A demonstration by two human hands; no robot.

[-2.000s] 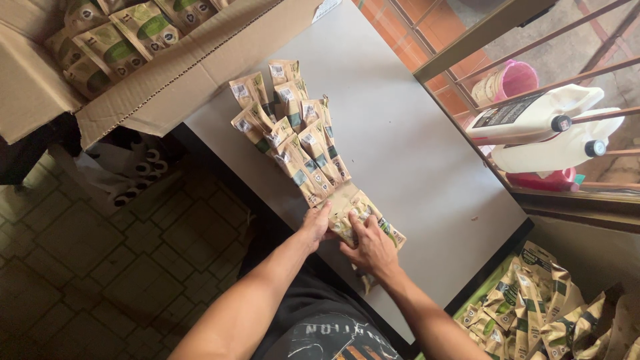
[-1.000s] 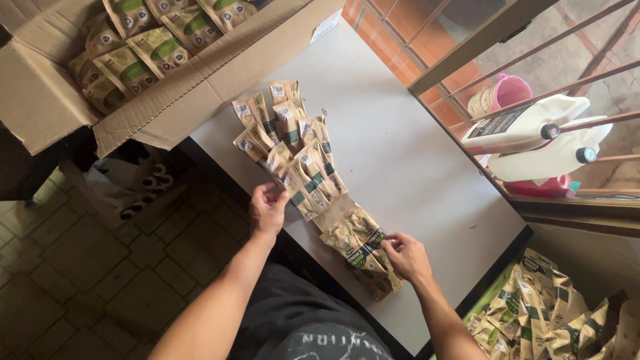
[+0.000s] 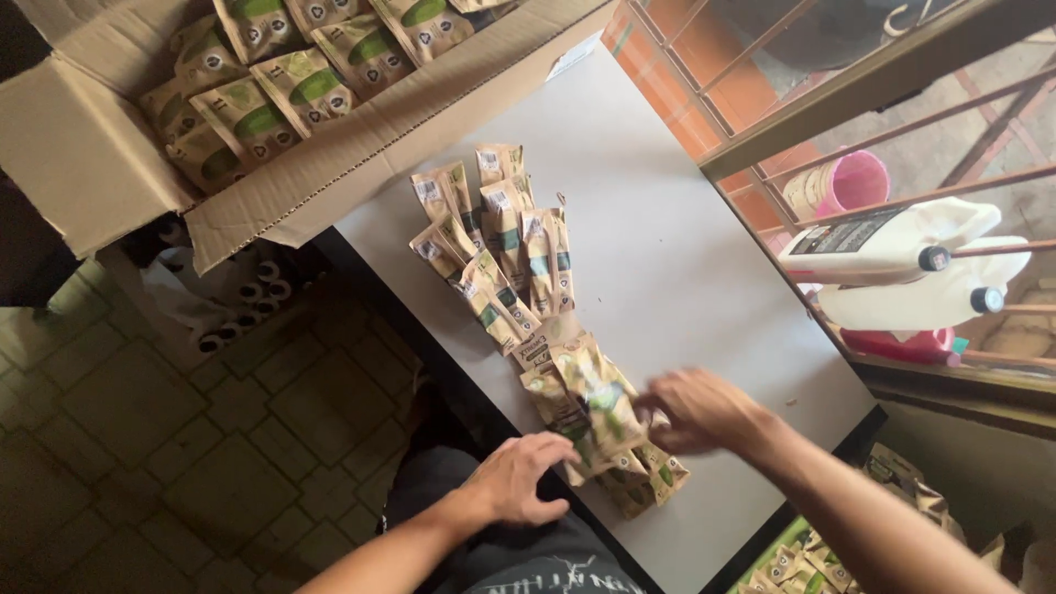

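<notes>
My right hand [image 3: 697, 410] pinches the edge of a kraft-paper pouch [image 3: 601, 396] with a green print; pouch and fingers are somewhat blurred. Fingers apart, my left hand [image 3: 528, 478] is at the lower left side of the same group, by the table's near edge, and holds nothing that shows. Under and beside the gripped pouch lie several similar pouches [image 3: 652, 478]. Above them on the grey table [image 3: 660, 272], more small pouches [image 3: 503, 223] lie overlapping in rows, with a flat brown piece bearing print [image 3: 536, 342] between the two groups.
An open cardboard box [image 3: 396, 140] full of pouches stands at the upper left. Right of the table, beyond metal bars, are white plastic jugs [image 3: 891, 239] and a pink bucket [image 3: 862, 181]. More pouches [image 3: 808, 565] fill a container at the lower right. Tiled floor [image 3: 231, 462] shows left.
My left hand has moved from beside the upper pouches down to the lower group. My right hand has taken hold of a pouch there.
</notes>
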